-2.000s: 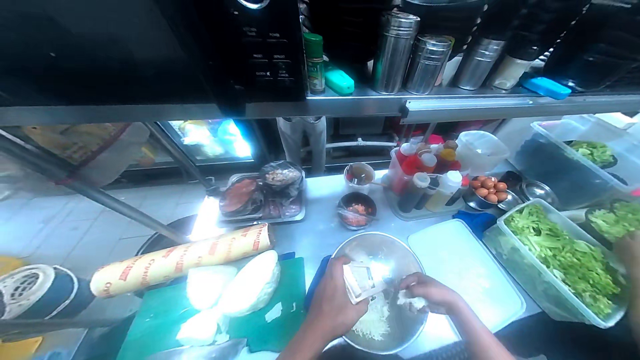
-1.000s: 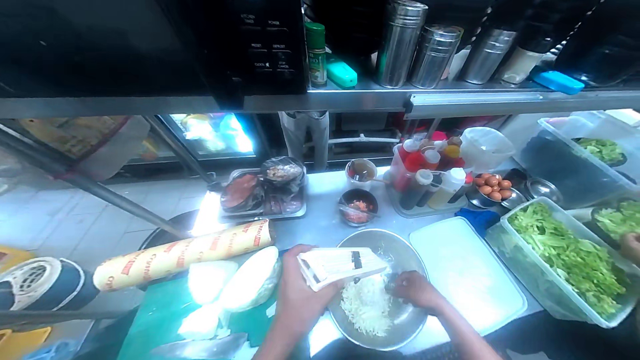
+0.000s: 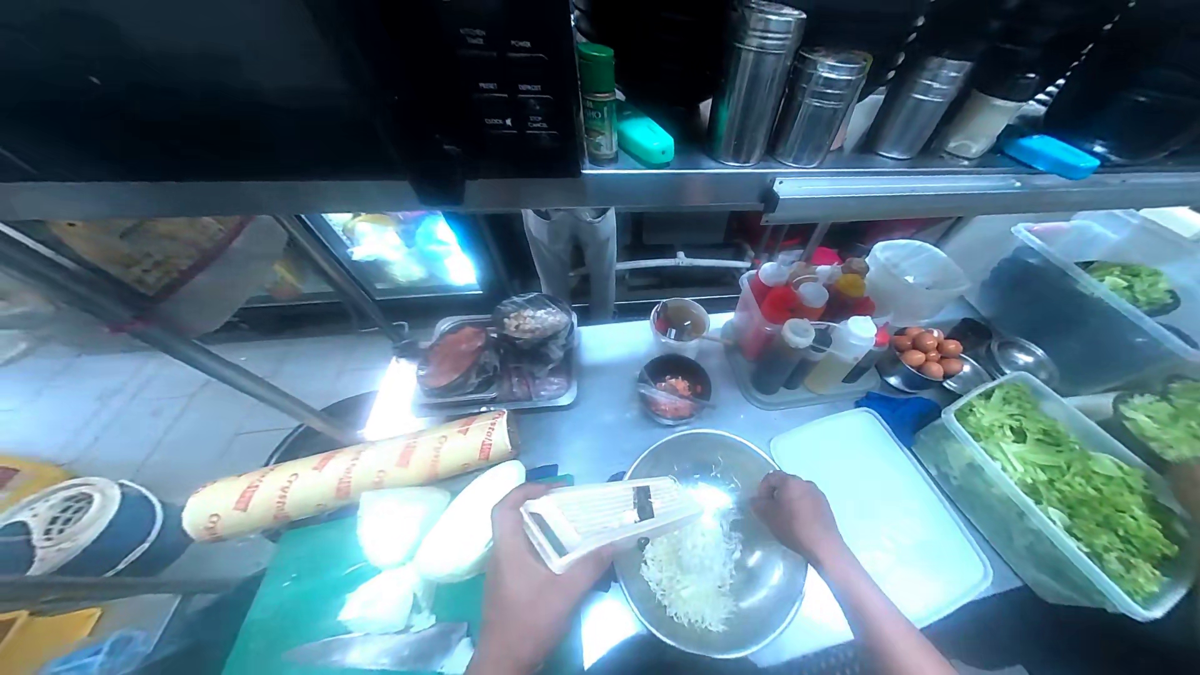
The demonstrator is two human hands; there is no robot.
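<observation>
My left hand (image 3: 544, 572) grips a white plastic mandoline slicer (image 3: 609, 511), its far end over a steel mixing bowl (image 3: 778, 591). Pale shredded vegetable (image 3: 694, 572) lies in the bowl. My right hand (image 3: 795, 516) is at the bowl's right rim with its fingers curled; whether it holds something is hidden. Left of my left hand, peeled white vegetable pieces (image 3: 473, 525) rest on a green cutting board (image 3: 281, 600), with a knife (image 3: 384, 647) at the near edge. A roll of cling film (image 3: 356, 473) lies behind them.
A white lid or board (image 3: 881, 506) lies right of the bowl, beside a tub of chopped lettuce (image 3: 1059, 487). Behind stand a small bowl of diced food (image 3: 675, 389), sauce bottles (image 3: 797, 352), eggs (image 3: 928, 352) and a meat tray (image 3: 497, 403). A steel shelf (image 3: 675, 187) crosses above. Another person's hand (image 3: 1186, 492) shows at right.
The slicer has turned from steeply tilted to lying nearly crosswise, its face more in view. My right hand has moved from over the shreds to the bowl's right rim.
</observation>
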